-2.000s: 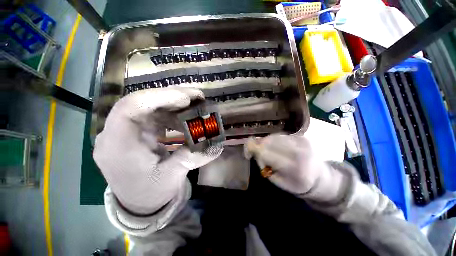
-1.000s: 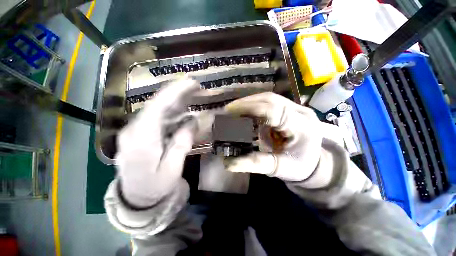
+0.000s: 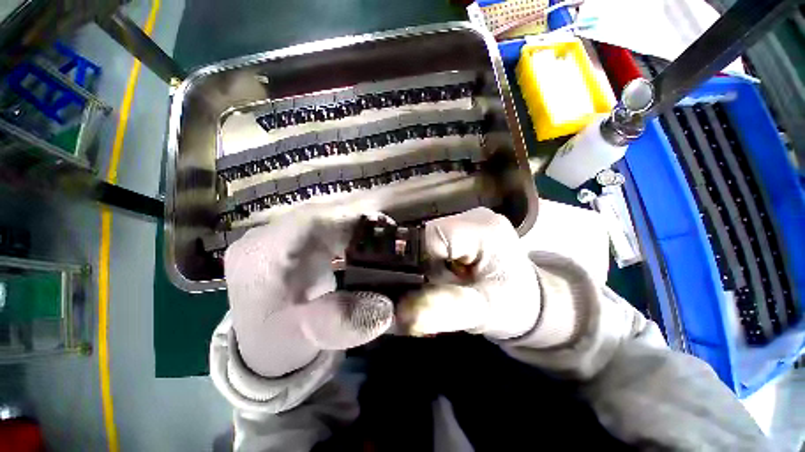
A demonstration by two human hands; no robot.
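Observation:
A dark grey inductor block (image 3: 386, 256) is held between my two gloved hands, in front of the near edge of the steel tray (image 3: 353, 37). Its side with small shiny bits faces up; no orange winding shows. My left hand (image 3: 296, 282) grips the block from the left, thumb in front. My right hand (image 3: 481, 278) grips it from the right. A small amber-brown bit of a tool (image 3: 461, 266) shows among the right fingers; the rest of it is hidden. Rows of similar blocks (image 3: 353, 146) lie in the tray on pale liners.
A blue bin (image 3: 706, 309) with rows of blocks is at the right. A white bottle with metal top (image 3: 583, 154), a yellow box (image 3: 552, 97) and a tan perforated basket (image 3: 512, 18) stand behind. A dark metal bar (image 3: 719, 55) crosses the upper right.
The block has passed from my left hand to my right, and now both hands hold it. It has been turned, from winding showing to a plain face, then to the shiny-bit side.

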